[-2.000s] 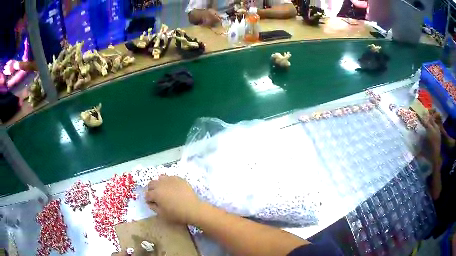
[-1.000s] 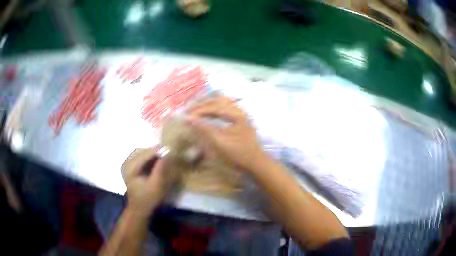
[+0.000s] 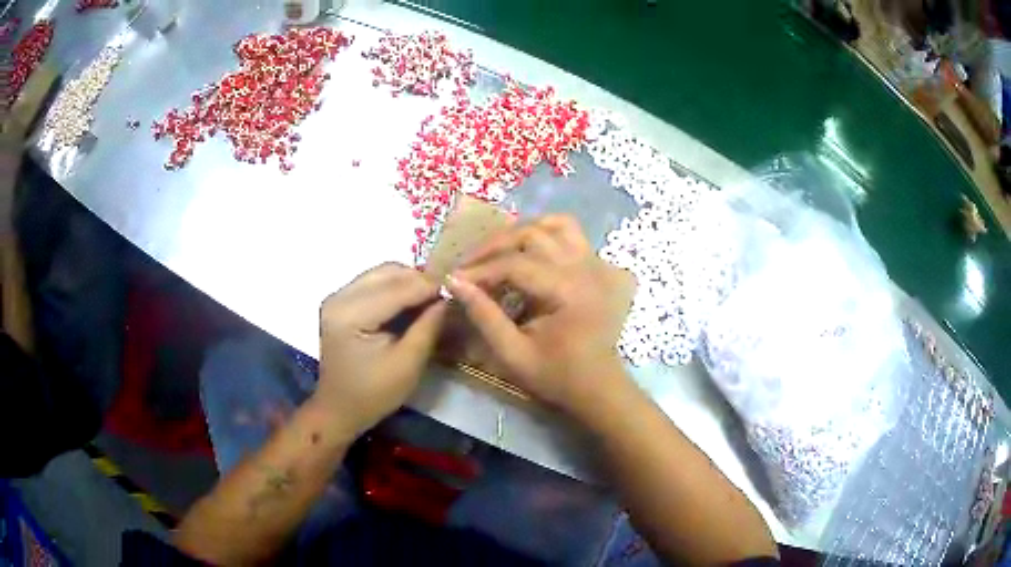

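My left hand (image 3: 377, 343) and my right hand (image 3: 554, 310) meet over the brown cardboard pad (image 3: 470, 229). Their fingertips pinch a tiny white part (image 3: 446, 292) between them. Any red on it is too small to tell. Heaps of red parts (image 3: 488, 138) lie just beyond the pad. Tiny white ring-like parts (image 3: 665, 238) are spread to the right of my right hand. Thin straw-coloured sticks (image 3: 493, 380) lie along the pad's near edge. Much of the pad is hidden under my hands.
A large clear plastic bag of white parts (image 3: 804, 366) lies at the right, with clear blister trays (image 3: 942, 432) beyond it. Another red heap (image 3: 261, 100) and a pale heap (image 3: 83, 100) lie left. The green conveyor (image 3: 710, 78) runs along the bench's far side.
The view has swung left and down. My right hand has moved from the white parts to over the pad. My left hand has come into view, and both hands now meet at the fingertips.
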